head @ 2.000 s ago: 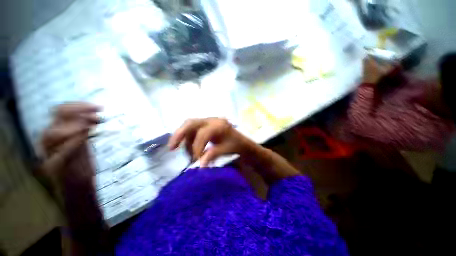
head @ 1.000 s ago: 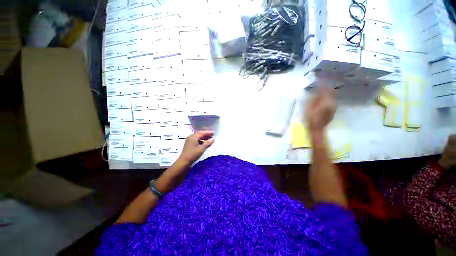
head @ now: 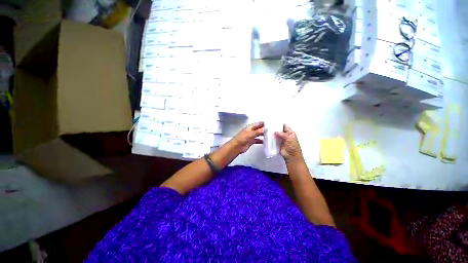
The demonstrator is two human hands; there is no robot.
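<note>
A small white carton is held upright between my two hands above the table's front edge. My left hand has its fingers at the carton's left side. My right hand grips its right side. Rows of white cartons lie flat on the left of the table. A clear bag of black cables or thin parts lies behind my hands. Whether the held carton is open is too blurred to tell.
Stacked white cartons with eyeglasses on top stand at the right. A yellow pad and yellow strips lie on the white table. An open brown box is at the left. A person's patterned sleeve shows lower right.
My right hand has come back from near the stacked cartons to meet my left hand at the carton. The white carton that lay on the table is no longer there. The view has shifted left.
</note>
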